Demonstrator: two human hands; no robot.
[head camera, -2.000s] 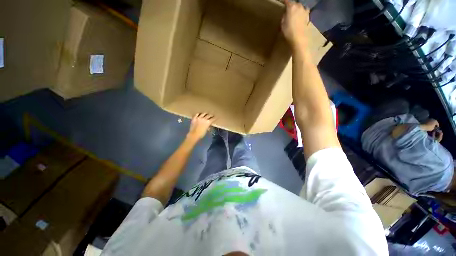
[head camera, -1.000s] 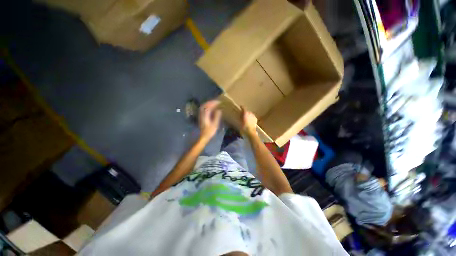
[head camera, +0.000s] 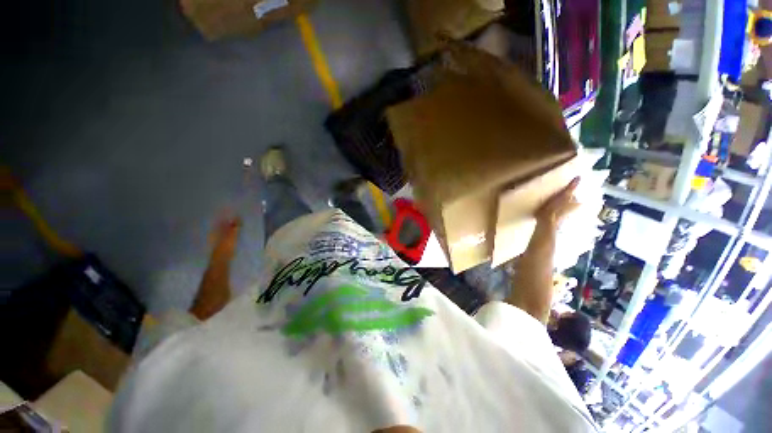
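Note:
A large brown carton (head camera: 482, 127) is in front of me to the right, beside the bench side. Its flaps show at the edge nearest me; its inside is not visible. My right hand (head camera: 559, 203) is at the outer right edge of a flap and holds it. My left hand (head camera: 225, 235) is low at my left side, away from the carton, small and blurred, with nothing visible in it.
A black crate-like object (head camera: 372, 127) is left of the carton. A red ring-shaped object (head camera: 409, 231) lies below it. Another carton (head camera: 241, 15) is at the top left. A shelf rack (head camera: 703, 152) stands at right. A person's dark-haired head (head camera: 570, 331) is at lower right.
The carton has turned, so its open inside no longer shows. My left hand has let go and moved down left. My right hand has moved right along the carton, and the view has shifted right.

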